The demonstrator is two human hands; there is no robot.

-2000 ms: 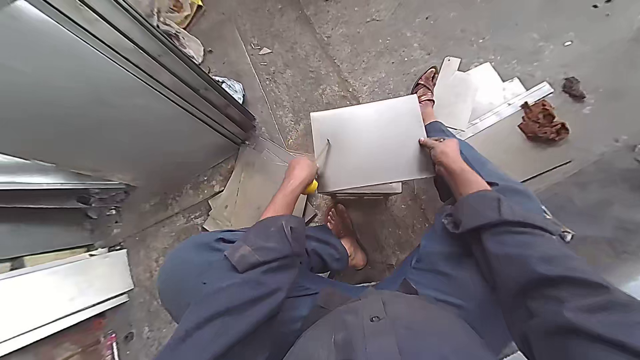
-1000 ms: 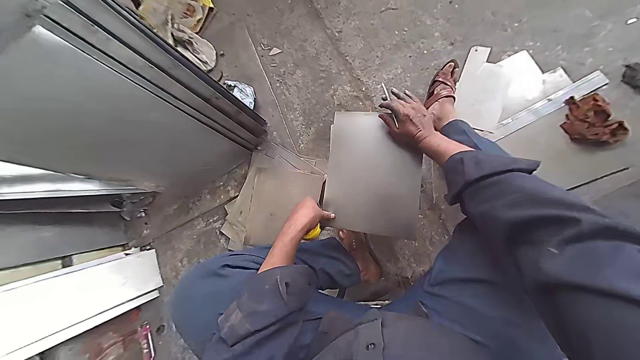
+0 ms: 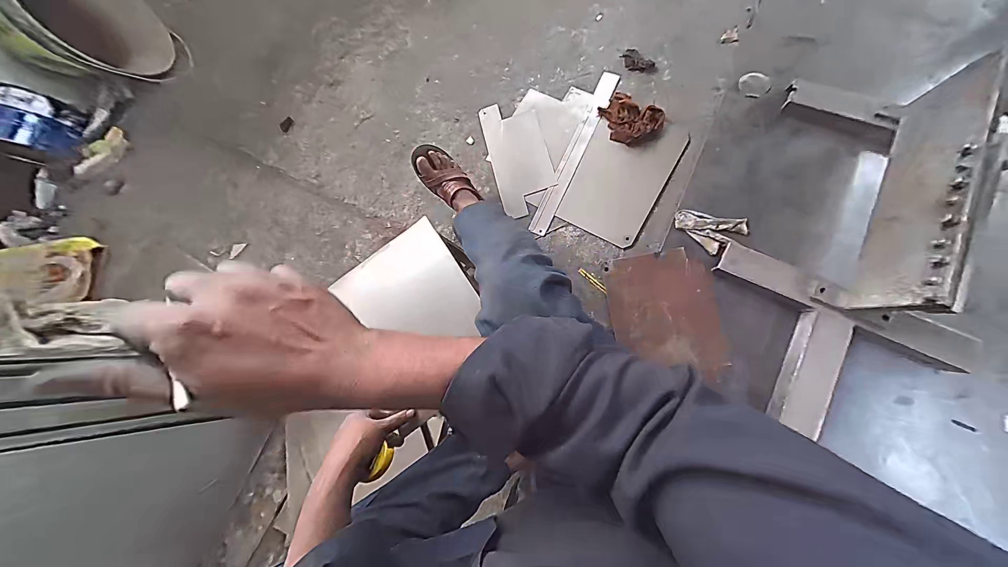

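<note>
My right hand point(image 3: 252, 339), blurred, reaches across to the left above the edges of the grey metal panels point(image 3: 142, 472). A thin pale rod point(image 3: 180, 394) is held in it, mostly hidden by the fingers. Lower down, my left hand point(image 3: 366, 441) is closed around a yellow rounded tool point(image 3: 381, 461), whose kind I cannot tell. A light metal sheet point(image 3: 417, 283) lies tilted beyond my right forearm, which hides its near part. Whether my left hand touches the sheet cannot be seen.
Cut metal plates point(image 3: 622, 185), a long metal strip point(image 3: 576, 153) and a brown crumpled rag point(image 3: 631, 120) lie on the floor past my sandalled foot point(image 3: 445, 175). A reddish-brown sheet point(image 3: 669, 315) and a welded steel frame point(image 3: 811, 291) are at right. A bucket point(image 3: 102, 35) stands upper left.
My right hand has left the far edge of the metal sheet and moved left. My left hand no longer shows at the sheet's near corner. The view has swung toward the right.
</note>
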